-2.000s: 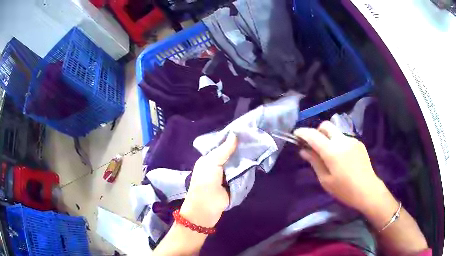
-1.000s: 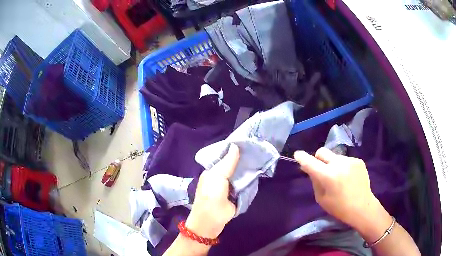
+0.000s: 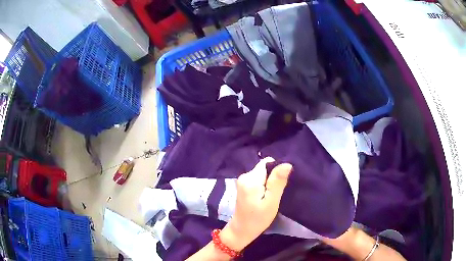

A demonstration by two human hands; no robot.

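The part-sewn garment piece point(image 3: 317, 178), dark purple with pale grey-lilac areas, lies over my lap and the near rim of the blue crate. My left hand point(image 3: 258, 196), with a red bead bracelet, pinches a fold of the purple cloth between thumb and fingers. My right hand is hidden under the raised right part of the cloth; only the wrist point(image 3: 357, 244) with a thin bracelet shows at lower right. The thin metallic tool is not visible.
The blue plastic crate point(image 3: 165, 120) holds purple and grey cloth ahead. More blue crates point(image 3: 110, 76) and a red stool point(image 3: 38, 182) stand at left. A small red-yellow object point(image 3: 123, 171) lies on the tiled floor. The white table point(image 3: 429, 66) curves along the right.
The grey-lilac part has turned away and purple cloth now faces up, spread to the right. My right hand has gone beneath it, out of sight with the tool. My left hand has moved slightly right.
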